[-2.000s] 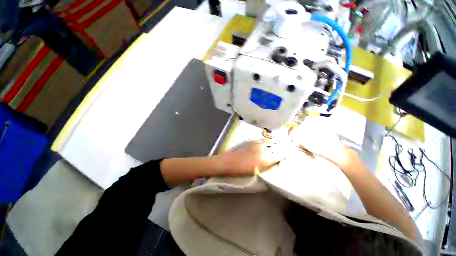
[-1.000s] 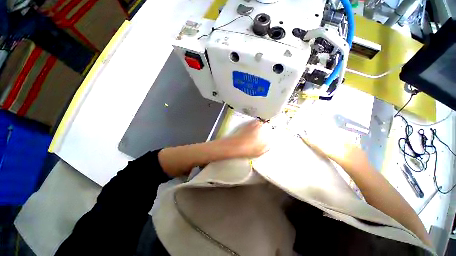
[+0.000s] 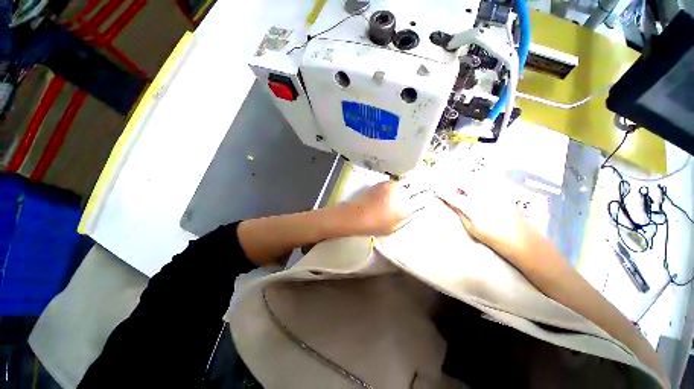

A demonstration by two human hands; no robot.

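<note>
The beige bag body (image 3: 449, 262) lies open like a sack across the lap, its top edge under the white sewing machine head (image 3: 373, 99). A dark zipper line (image 3: 304, 346) shows inside it. A small yellow bit of edging (image 3: 373, 243) shows at the seam. My left hand (image 3: 384, 207) is on the bag edge just below the head, fingers bent and bunched on the fabric. My right hand (image 3: 487, 213) lies on the fabric to the right, washed out by glare, its fingertips hard to make out. The needle area is overexposed.
A dark grey bed plate (image 3: 251, 175) lies left of the head. Black cord (image 3: 635, 220) and a slim metal tool (image 3: 631, 267) lie at right, below a black screen (image 3: 660, 91). A beige panel (image 3: 84, 304) hangs at lower left. Striped cartons (image 3: 91, 129) and a blue crate (image 3: 30, 235) stand at left.
The camera view has moved closer to the machine head, which now sits further left in the picture. Both hands stay at the fabric near the head; the right hand's fingers show more clearly.
</note>
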